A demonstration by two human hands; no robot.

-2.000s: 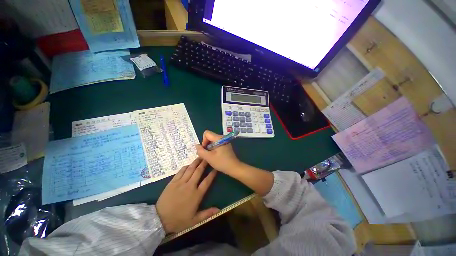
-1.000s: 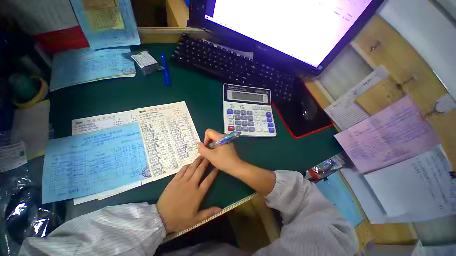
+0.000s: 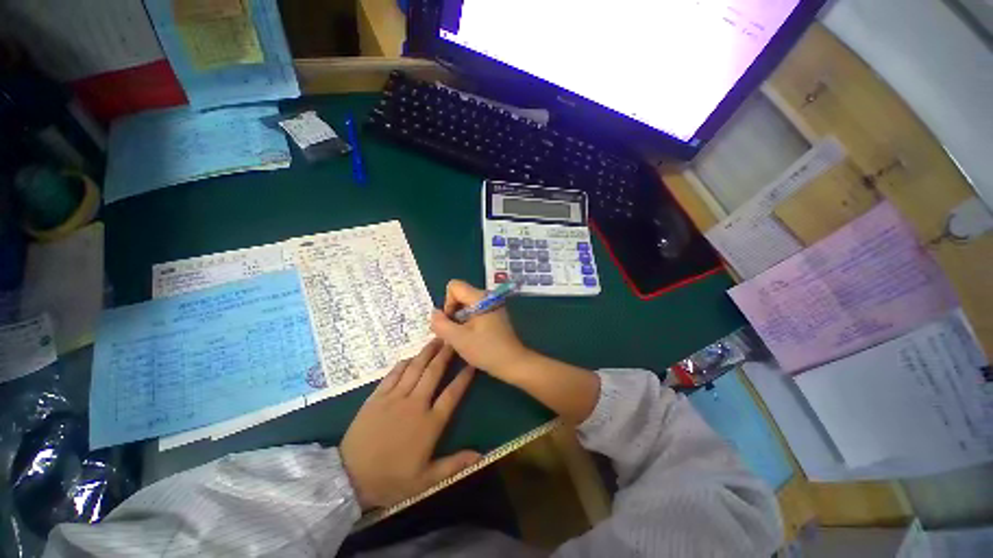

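My right hand (image 3: 479,330) holds a blue-grey pen (image 3: 492,301) at the right edge of a cream, densely handwritten card (image 3: 365,305). The pen's tip is hidden by my fingers. My left hand (image 3: 405,428) lies spread, palm down, on the desk's front edge, its fingertips at the card's lower right edge, holding nothing. A light-blue form (image 3: 201,354) with a round stamp lies left of the card and covers part of a white slip (image 3: 207,269).
A calculator (image 3: 539,240) is beyond my right hand, with a keyboard (image 3: 501,142), monitor and red-edged mouse pad (image 3: 653,240) behind. A bright blue pen (image 3: 356,153) and small packet (image 3: 313,133) lie at the back. A shiny plastic bag (image 3: 65,458) is at left.
The whole view shifts slightly. My hands, the pen, the card and the form stay in nearly the same places.
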